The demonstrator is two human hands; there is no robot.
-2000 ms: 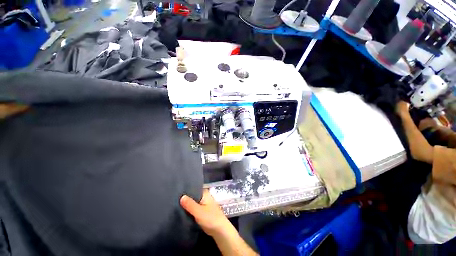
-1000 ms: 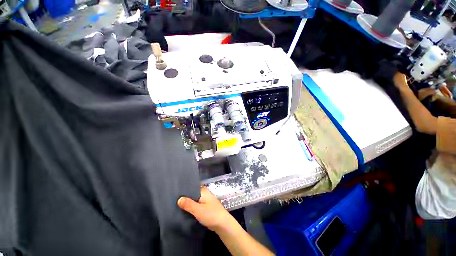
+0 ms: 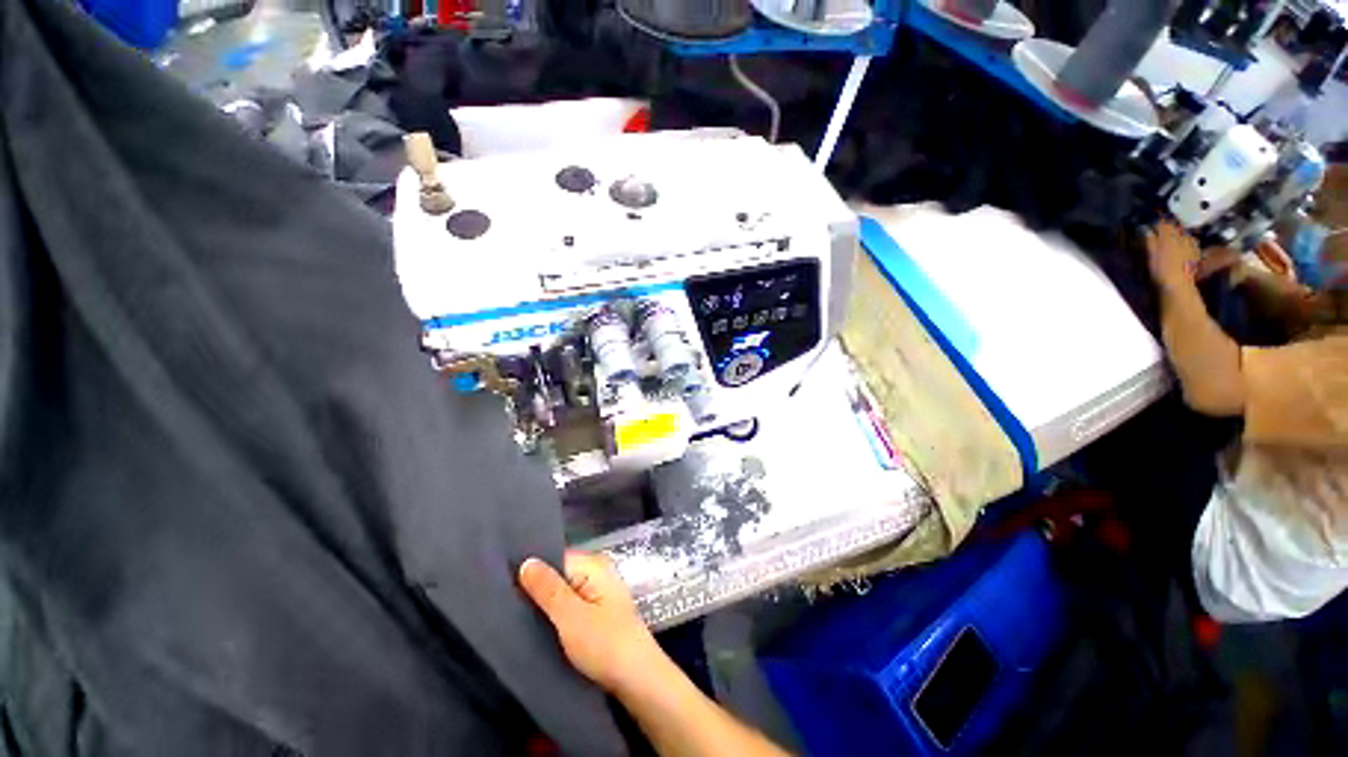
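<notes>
A large dark grey garment panel hangs across the left of the view, raised toward the upper left corner. Its right edge runs down beside the needle area of the white overlock machine. My right hand pinches the panel's edge between thumb and fingers, just in front of the machine's front left corner. My left hand is not in view; the panel fills that side. Whether the panel's edge lies under the presser foot is hard to tell.
A ruled table edge runs below the machine. A beige cloth lies right of it, beside another white table. A blue bin with a dark phone stands below. A person works at the right. Thread cones stand behind.
The panel's left part has been lifted toward the upper left and now hangs in slanting folds. The left hand's fingers, seen at the left edge earlier, are gone. The right hand keeps its grip.
</notes>
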